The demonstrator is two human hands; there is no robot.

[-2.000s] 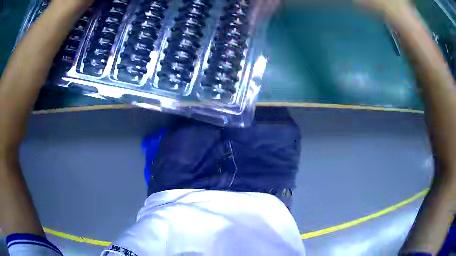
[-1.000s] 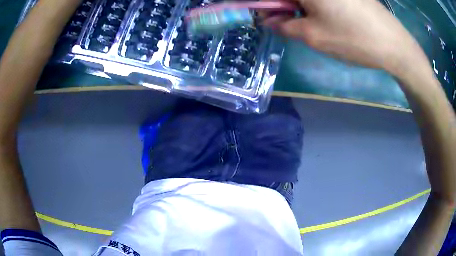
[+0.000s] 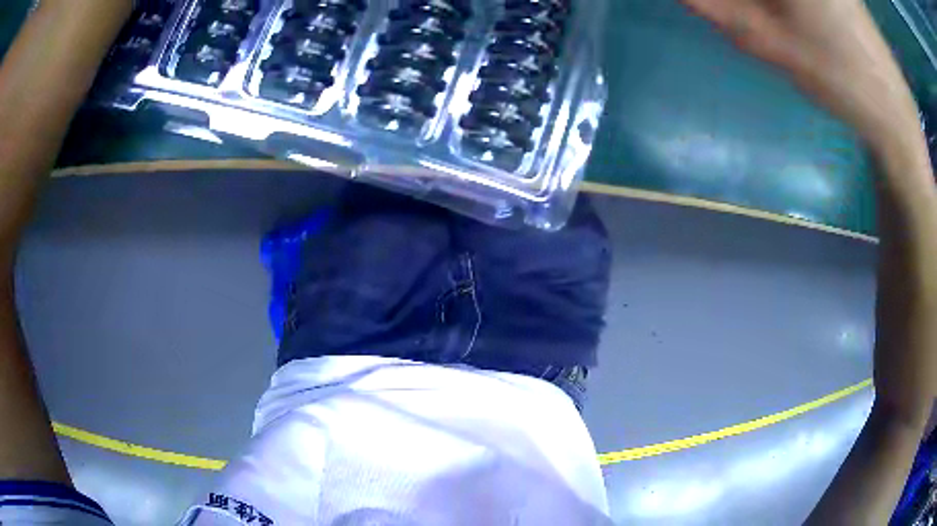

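Note:
The clear blister tray [image 3: 575, 154] lies at the upper middle and its near corner overhangs the bench edge. Black discs, possibly miniature speakers [image 3: 416, 64], stand on edge in rows in its channels, with small bright glints. My right hand [image 3: 786, 41] is at the upper right, right of the tray and apart from it. It is blurred and its fingertips are cut off by the top edge, so what it holds is hidden. Only my left forearm shows, along the left side; my left hand is beyond the top edge.
The green bench top [image 3: 709, 134] has a pale front edge [image 3: 719, 205]. Below lie the grey floor [image 3: 719, 318] and a yellow line [image 3: 719, 439]. My dark-clothed lap is under the tray corner, with a blue item [image 3: 288, 267] beside it. A clear edge shows at the far upper right.
A second ago my right hand held a pink-handled brush over the tray; it has moved right, off the tray, and the brush is out of sight. The tray appears slightly further right.

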